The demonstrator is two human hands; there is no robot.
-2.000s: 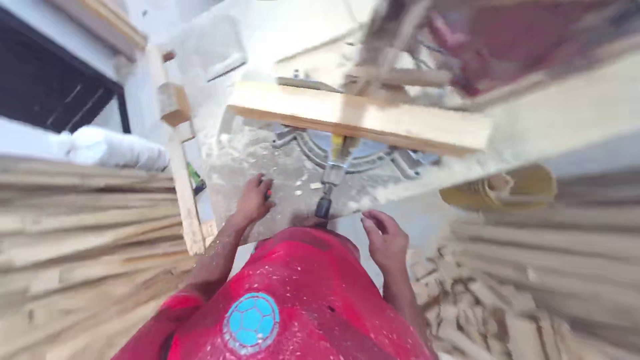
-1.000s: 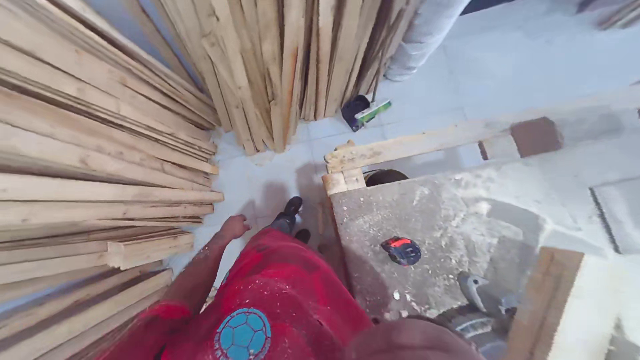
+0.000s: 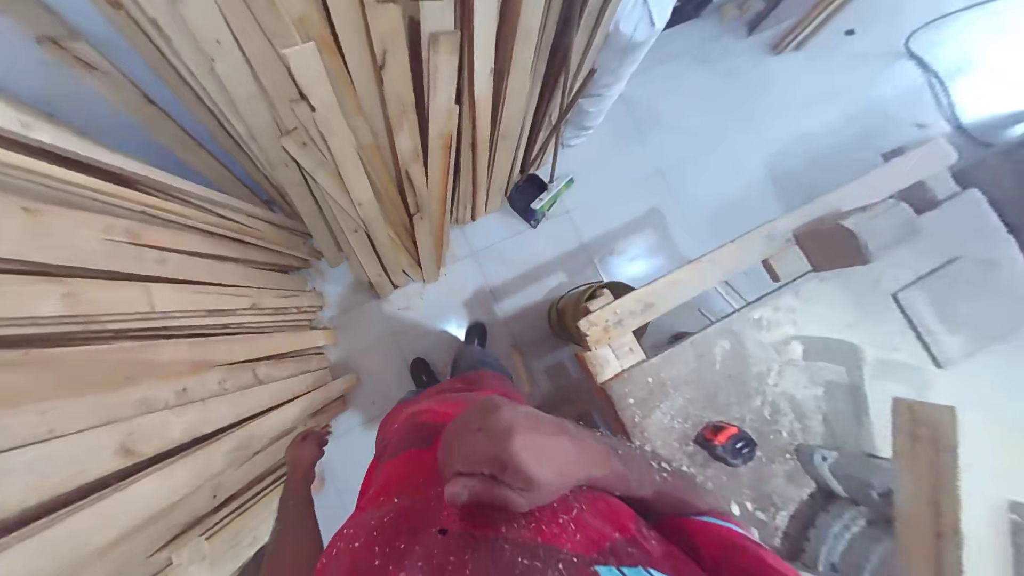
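Note:
My right hand [image 3: 492,456] is held across the front of my red shirt, its fingers curled under; whether it holds anything is hidden. At the lower left, beside the ends of the stacked boards [image 3: 184,400], is my left hand [image 3: 308,448]. Its fingers are partly bent and nothing shows clearly in it. A black and red tape measure [image 3: 725,443] lies on the dusty worktable [image 3: 672,392] to my right. Close to it, at the lower right, part of a miter saw [image 3: 848,512] shows next to a wooden board [image 3: 926,488].
More boards [image 3: 384,120] lean upright ahead, with a dustpan [image 3: 528,198] and a broom head [image 3: 554,194] at their foot. A bucket [image 3: 570,312] stands on the tiled floor under the end of a long wooden rail [image 3: 768,240]. A cable [image 3: 932,72] lies at the upper right.
The view has swung from the miter saw to the leaning boards. My right hand, hidden one second ago, now shows across my shirt.

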